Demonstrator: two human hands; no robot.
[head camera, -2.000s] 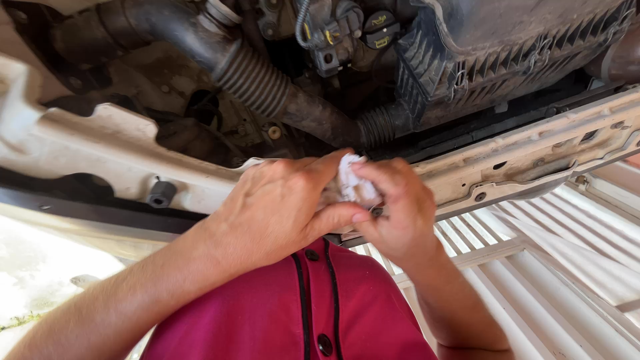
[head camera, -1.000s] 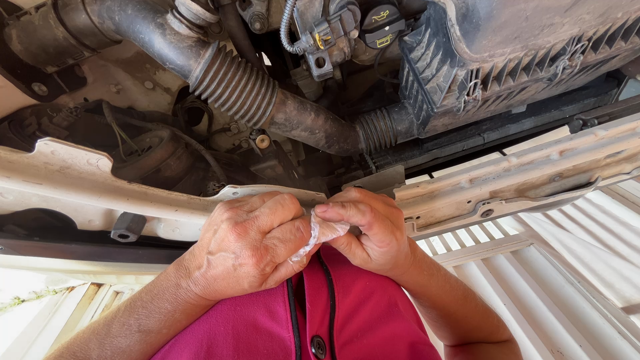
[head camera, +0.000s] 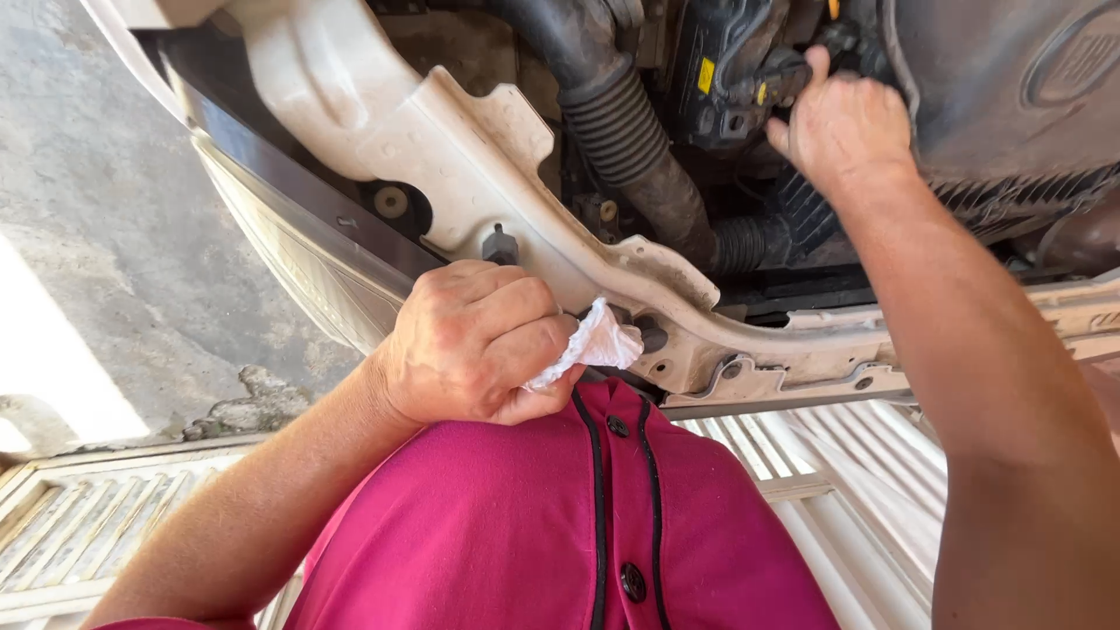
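Note:
My left hand (head camera: 481, 346) is closed around a crumpled white cloth or paper (head camera: 605, 339), whose loose end sticks out past the fingers. It is over the edge of the white front body panel (head camera: 525, 210), just below a black rubber stop (head camera: 500, 245). My right hand (head camera: 850, 131) reaches into the engine bay, back of the hand up, with thumb and a finger at dark engine parts beside the black plastic cover (head camera: 980, 87). Its other fingertips are hidden, so what it grips cannot be told. A black part with a yellow label (head camera: 705, 76) lies left of it.
A ribbed black air hose (head camera: 617, 122) runs down to a smaller corrugated duct (head camera: 748, 243). The headlight (head camera: 280, 236) lies at the left, with concrete floor (head camera: 114, 210) beyond. White slatted shutters (head camera: 862, 490) stand below the car's front edge.
My hands were together at the white cloth or paper; now they are apart. My right hand has let go of it and moved up into the engine bay. The view has shifted toward the headlight.

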